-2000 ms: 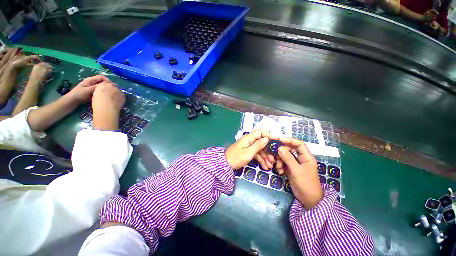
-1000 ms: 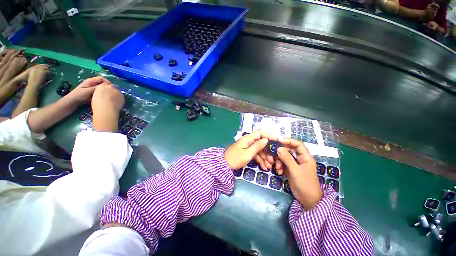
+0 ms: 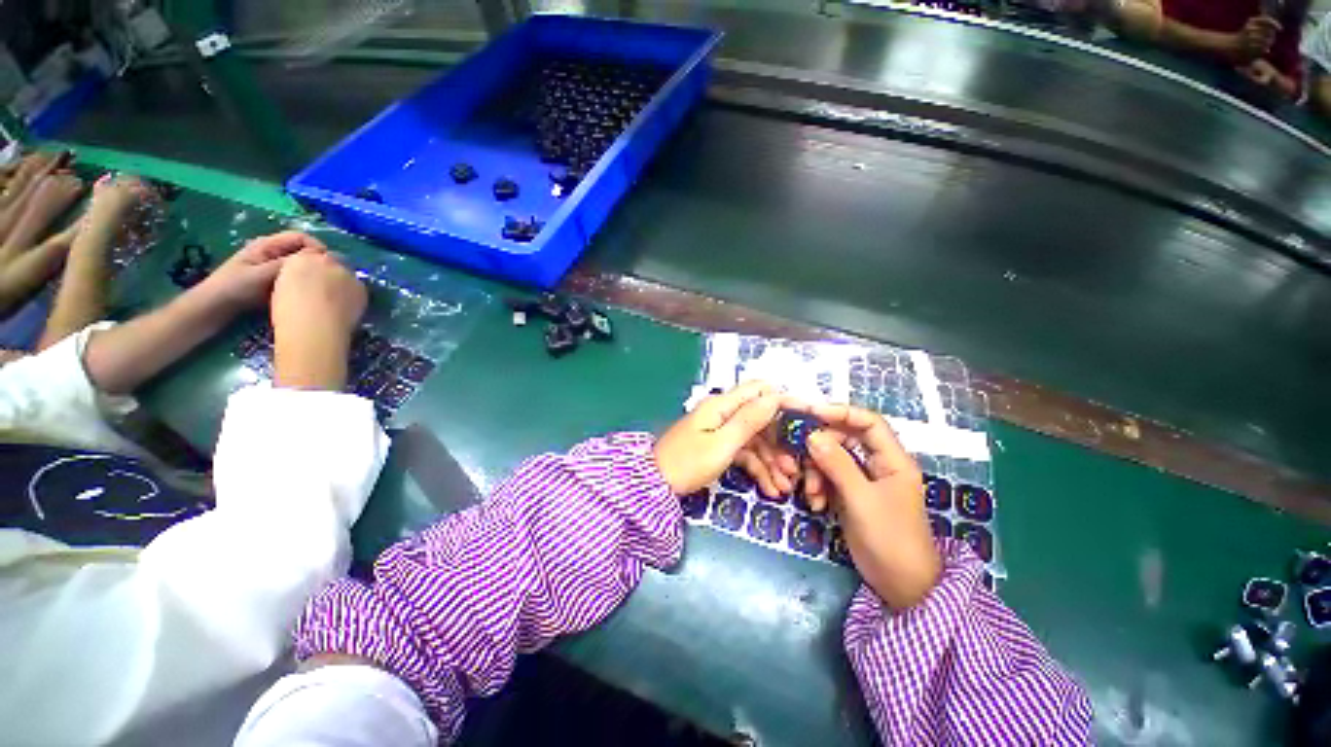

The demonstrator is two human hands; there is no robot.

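Note:
My left hand (image 3: pixel 718 441) and my right hand (image 3: pixel 879 493) hold a small black unit (image 3: pixel 799 431) between their fingertips, its face with a coloured mark turned up. The hands are just above a sticker sheet (image 3: pixel 890 382) on the green bench. Rows of black rounded-square stickers (image 3: pixel 766 520) show on its near part, partly hidden by my hands. The far part has emptied cells with pale outlines and white strips (image 3: pixel 946 436).
A blue bin (image 3: pixel 416 234) with black units stands at the back left. Loose units (image 3: pixel 562 321) lie before it. Black-and-silver pieces (image 3: pixel 1263 649) lie at the right edge. A neighbour's white sleeves (image 3: pixel 278 474) and hands are at left over another sheet (image 3: pixel 387 368). A dark conveyor (image 3: pixel 934 204) runs behind.
My hands stay in nearly the same place, still holding the unit. At the right edge, the black-and-silver pieces lie in a different arrangement than two seconds ago.

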